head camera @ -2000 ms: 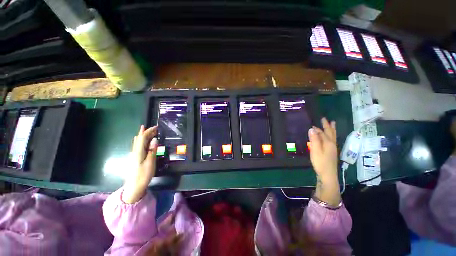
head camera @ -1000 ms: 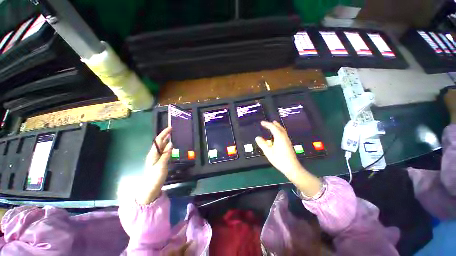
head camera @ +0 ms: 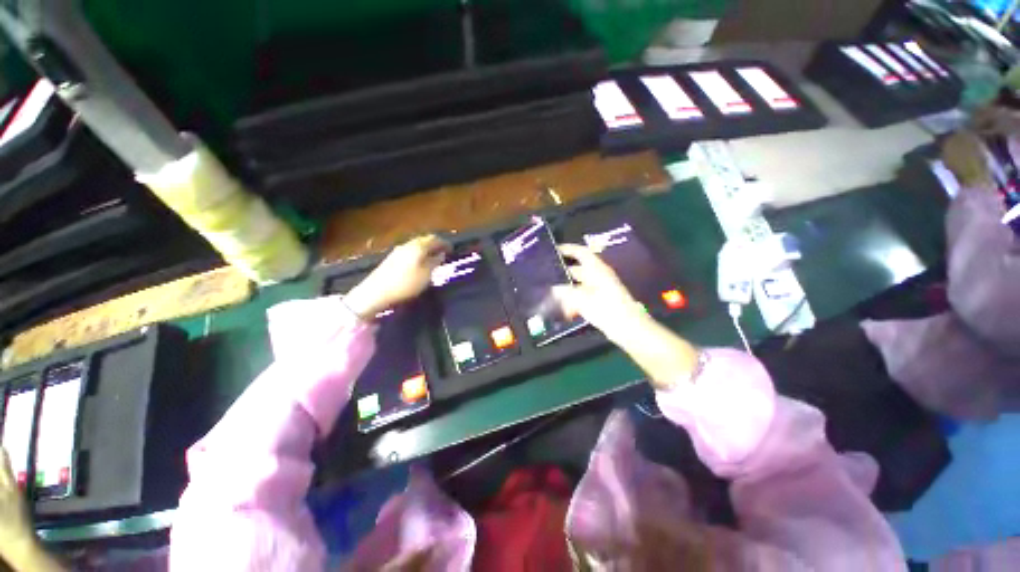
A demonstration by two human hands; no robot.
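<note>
A black foam tray (head camera: pixel 447 385) holds dark-screened smartphones with green and orange-red squares. The leftmost smartphone (head camera: pixel 392 363) sits lower than the others, its bottom end near the tray's front edge. My left hand (head camera: pixel 405 275) is over its top end, beside the second smartphone (head camera: pixel 472 318); the fingertips are blurred and their hold cannot be made out. My right hand (head camera: pixel 595 293) grips the right edge of the third smartphone (head camera: pixel 531 263), which looks slightly tilted, thumb over its screen. The fourth smartphone (head camera: pixel 632 251) is partly behind my right hand.
A white power strip (head camera: pixel 727 196) with a white charger (head camera: pixel 735 272) stands right. A tray of white-screened phones (head camera: pixel 710 89) is at the back right, another tray (head camera: pixel 117 413) at left. A wrapped post (head camera: pixel 218 212) and stacked trays (head camera: pixel 425 123) are behind. Neighbouring workers' parts show on both sides.
The view has shifted. The leftmost phone, earlier held up at its left edge, now lies lower; my left hand has moved to its top. My right hand has closed on the third phone's edge.
</note>
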